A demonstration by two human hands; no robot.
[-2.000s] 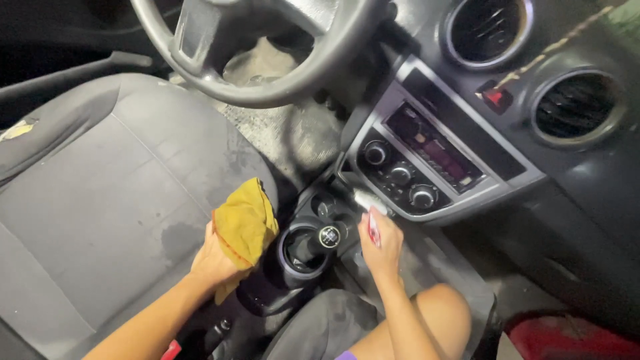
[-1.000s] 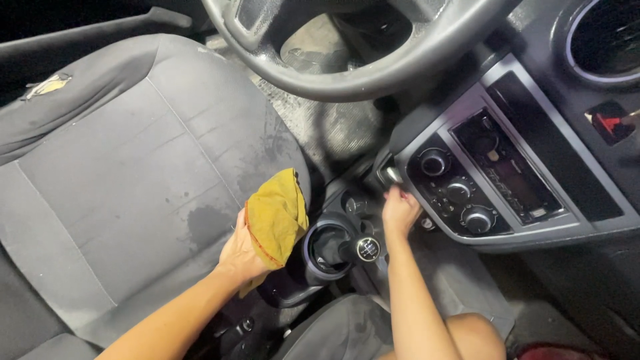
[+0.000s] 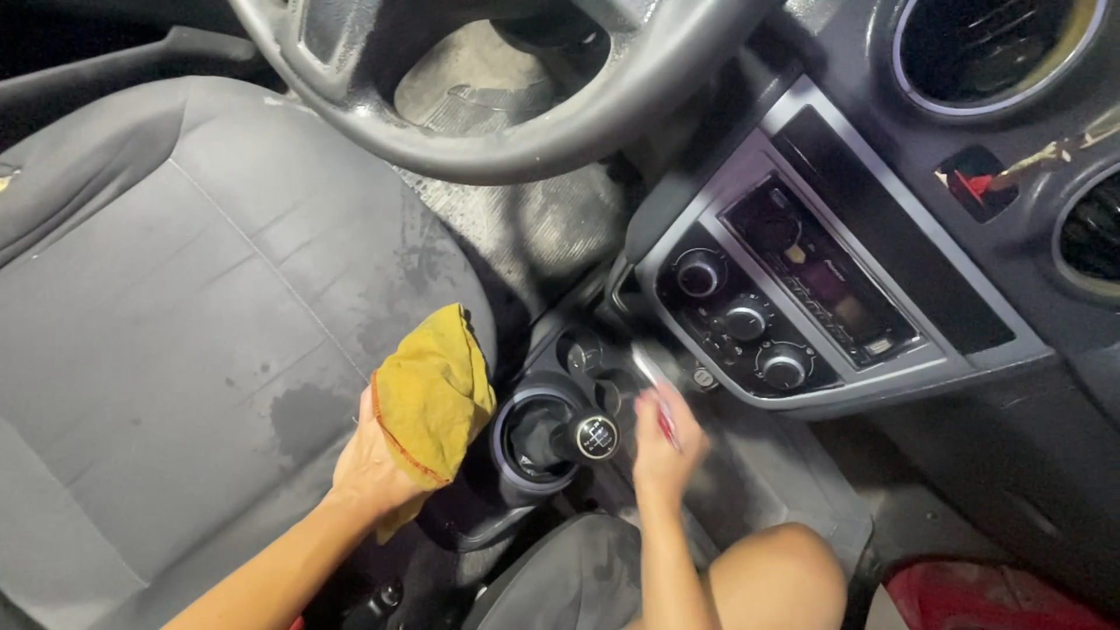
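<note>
My left hand [image 3: 376,468] holds a yellow cloth [image 3: 437,385] with a reddish stitched edge, over the edge of the grey driver's seat [image 3: 219,350], left of the gear shift knob [image 3: 597,437]. My right hand [image 3: 669,446], blurred by motion, is closed around a slim brush-like tool [image 3: 649,366] with a white end and a red and white handle. The tool's white end points up over the centre console [image 3: 582,350], just below the climate control knobs [image 3: 745,320]. Dark damp patches mark the seat.
The steering wheel [image 3: 507,157] spans the top. A car radio [image 3: 822,271] and round air vents [image 3: 997,52] are at the right, with a red hazard switch [image 3: 973,185] between the vents. My bare knee [image 3: 779,573] is at the bottom; a red item [image 3: 989,595] lies lower right.
My right hand has drawn back from beside the control panel's lower left edge towards the gear knob, and the tool shows clearly again. My left hand keeps hold of the cloth.
</note>
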